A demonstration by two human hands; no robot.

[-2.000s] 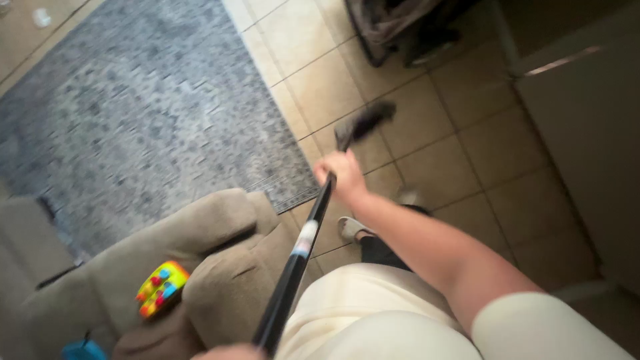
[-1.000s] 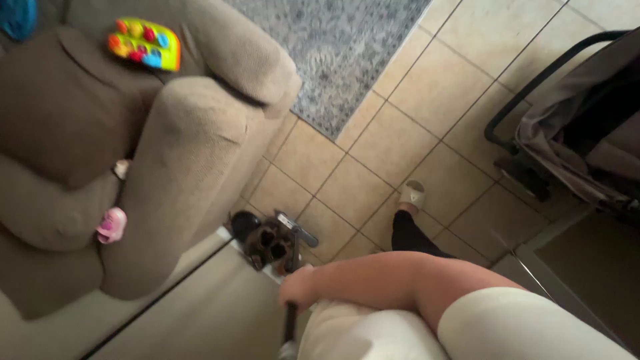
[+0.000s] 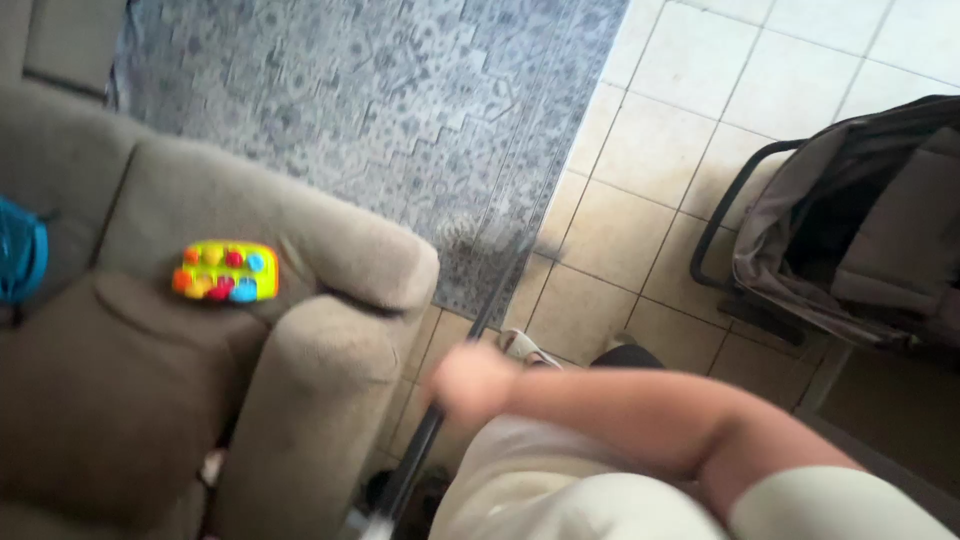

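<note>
My right hand (image 3: 472, 379), blurred by motion, is closed around a long black pole (image 3: 420, 442) at the lower middle of the head view. The pole slants from the bottom edge up and right to the rug's edge. At its far end is a smeared, greyish shape, too blurred to name. A pale label or band shows on the pole near the bottom. My left hand is out of view. Below my right hand are a light slide sandal (image 3: 525, 346) on a foot and a dark trouser leg (image 3: 628, 355).
A beige sofa (image 3: 330, 345) fills the left, with a yellow toy with coloured knobs (image 3: 229, 271) and a blue item (image 3: 19, 251) on it. A blue-grey patterned rug (image 3: 337, 97) lies on beige floor tiles (image 3: 667, 150). At right is a grey stroller (image 3: 847, 247).
My right hand and the pole have moved away from the dark items beside the sofa, and the pole now reaches toward the rug's corner. The view has shifted.
</note>
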